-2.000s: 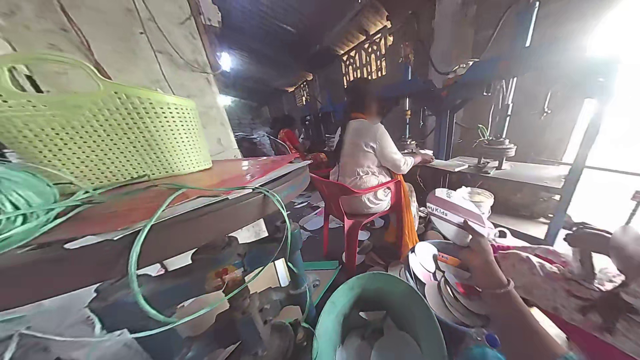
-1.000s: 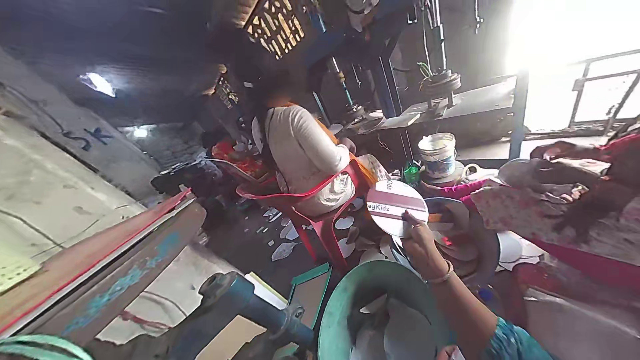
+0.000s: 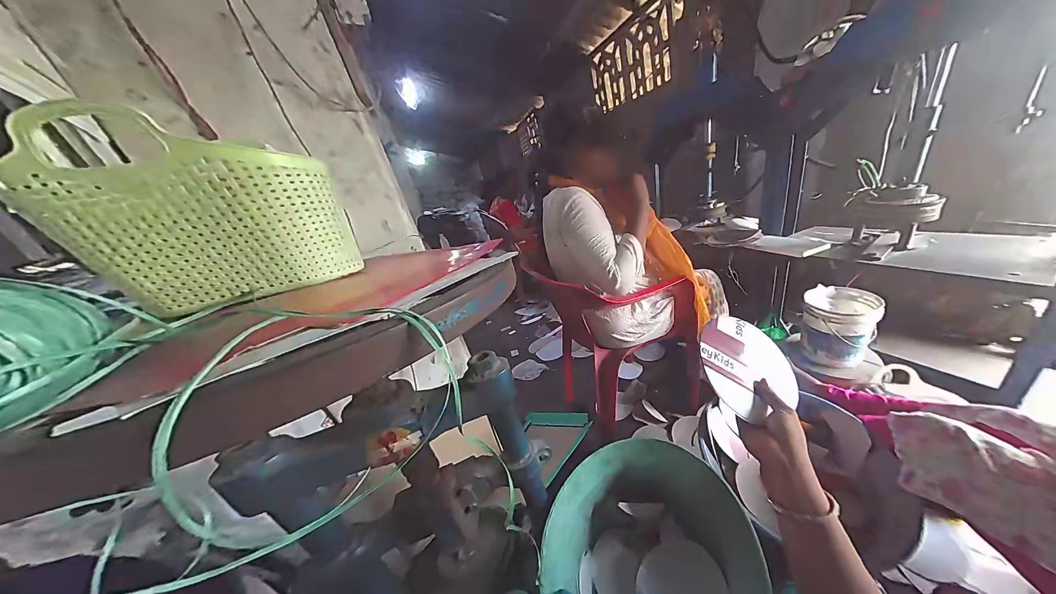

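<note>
My right hand [image 3: 774, 441], with a bangle at the wrist, holds a round white card disc [image 3: 747, 370] that bears a dark pink band and printing. The disc is raised above a dark basin [image 3: 833, 421] of similar round pieces. Just left of that basin stands a green plastic tub [image 3: 652, 462] with pale rounded pieces [image 3: 676, 565] inside. My left hand is not in view.
A green basket [image 3: 247, 223] and a coil of green strapping [image 3: 49, 346] rest on the left table. Ahead, a person [image 3: 590, 239] sits on a red plastic chair [image 3: 610, 363]. A white bucket [image 3: 837, 326] stands at right.
The view has swung back left from one second ago, bringing the basket into sight again. The seated person has turned, with an arm now raised near the head. The disc stays in my right hand.
</note>
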